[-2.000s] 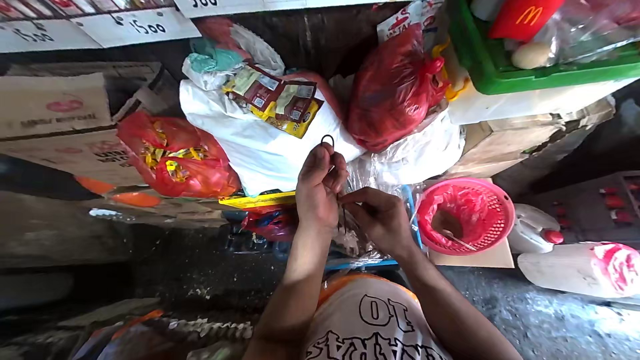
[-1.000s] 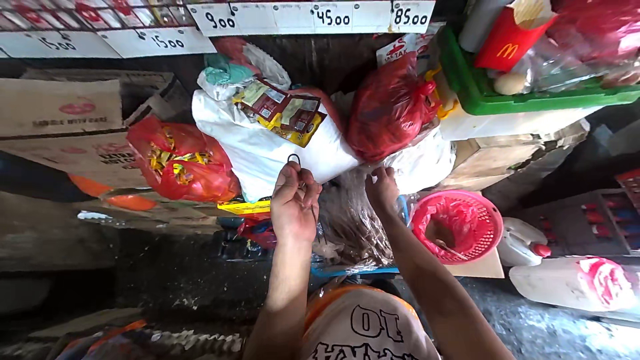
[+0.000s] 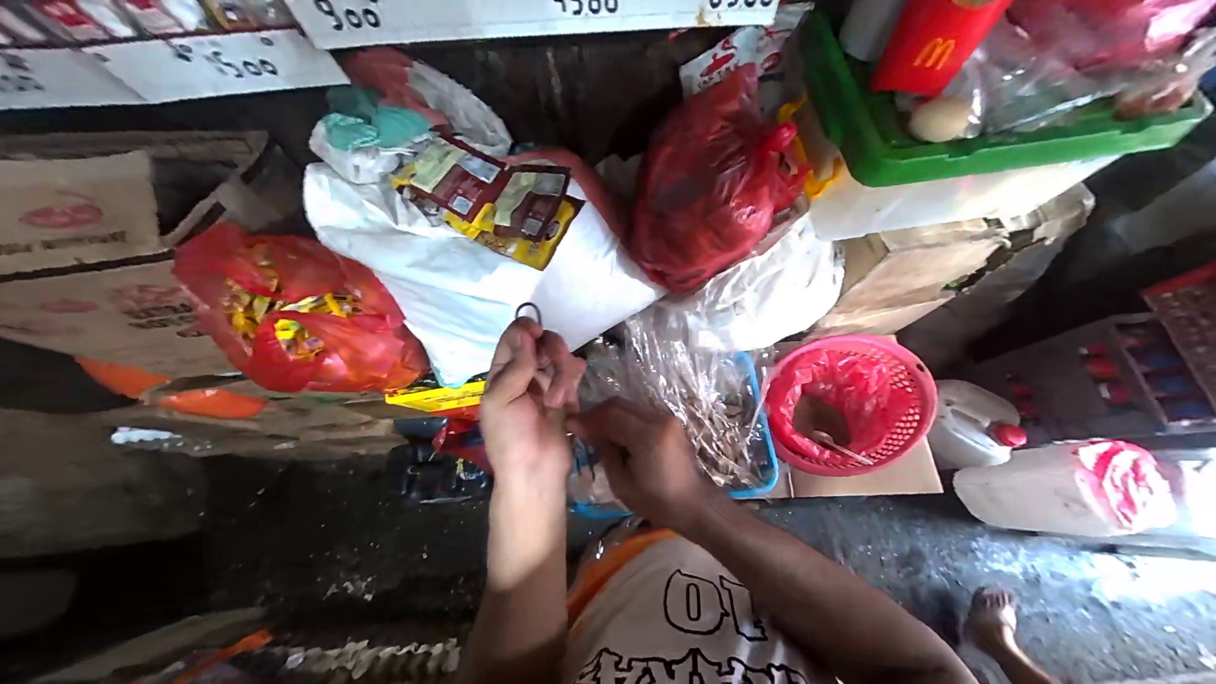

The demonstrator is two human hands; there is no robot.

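My left hand (image 3: 530, 404) is palm up with curled fingers, and a small dark ring (image 3: 528, 312) sticks out past its fingertips. What the ring belongs to is hidden in the fingers. Beside the left palm, my right hand (image 3: 646, 456) has its thumb and fingers bent together; whether it pinches anything is too small to tell. Below and to the right of the hands lies clear plastic packaging with thin brown contents (image 3: 722, 427), in a blue basket (image 3: 768, 446). Beyond the fingers is a white sack (image 3: 427, 285) with brown and yellow sachets (image 3: 513, 199) on it.
A red bag of yellow-wrapped items (image 3: 294, 313) lies left. A tied red bag (image 3: 703, 190) is behind the hands. To the right are a pink basket (image 3: 917, 399), a green-rimmed container (image 3: 997, 157), a plastic jug (image 3: 964, 418) and cardboard (image 3: 874, 483). A bare foot (image 3: 993, 613) shows lower right.
My right hand was apart from the left one second ago, over the clear packaging; it is back beside the left palm. The ring shows at my left fingertips in all frames.
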